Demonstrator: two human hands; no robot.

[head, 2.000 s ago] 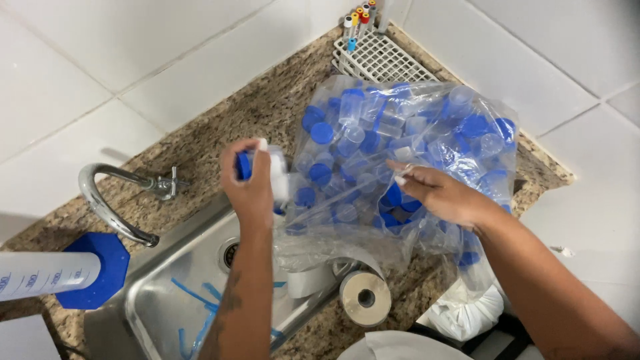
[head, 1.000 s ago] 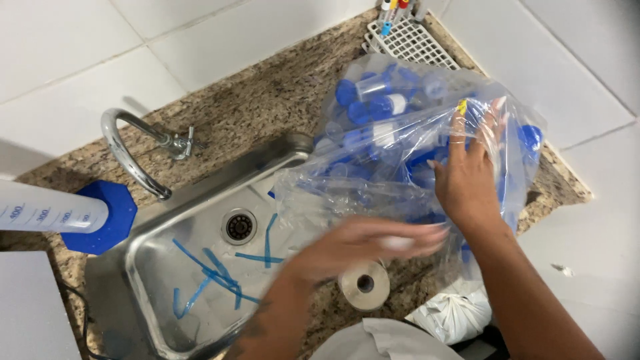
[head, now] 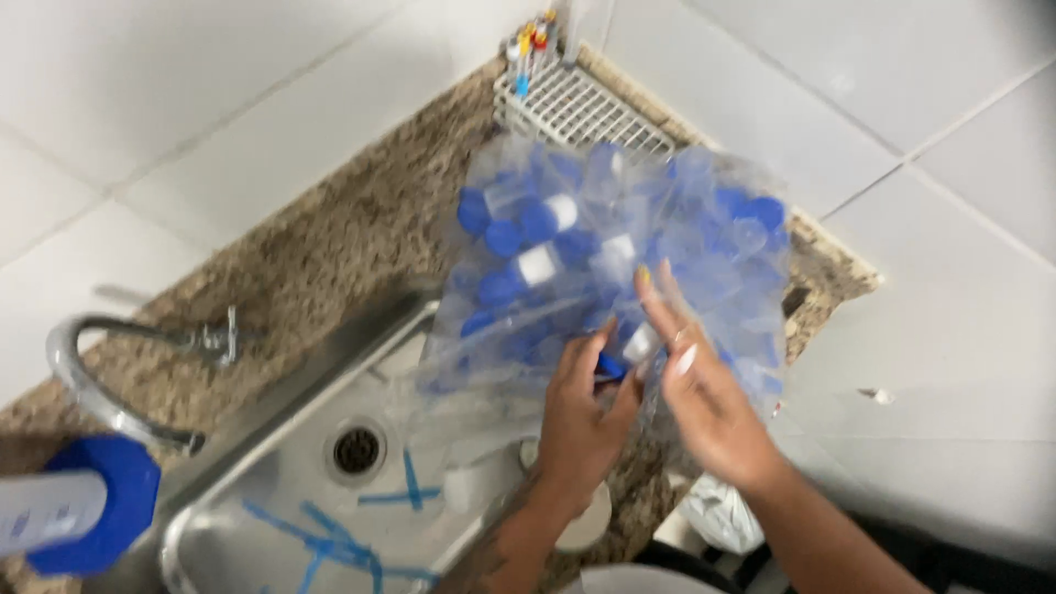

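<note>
A large clear plastic bag [head: 709, 272] full of clear plastic cups with blue screw lids lies on the granite counter, its near side reaching over the sink. Some cups in it carry white labels [head: 538, 264]. My left hand [head: 587, 396] is at the bag's near edge, thumb and fingers curled around a blue-lidded cup [head: 610, 365]. Just right of it, my right hand [head: 701, 388] rests against the bag, fingers stretched out over the plastic; nothing shows in its grip. A roll of labels [head: 587, 520] stands below my left hand, partly hidden by it.
Blue strips [head: 330, 544] lie in the steel sink [head: 272, 487] near its drain [head: 359, 450]. A chrome faucet [head: 99, 396] and a graduated cylinder with a blue base [head: 124, 503] are at left. Behind the bag, a white rack [head: 594, 107] holds several capped tubes [head: 532, 49]. A white plastic bag [head: 722, 516] sits at lower right.
My left hand held a blue-lidded cup over the sink's edge two seconds ago, then moved across, blurred, below the bag. Now it is at the bag's opening, close to my right hand.
</note>
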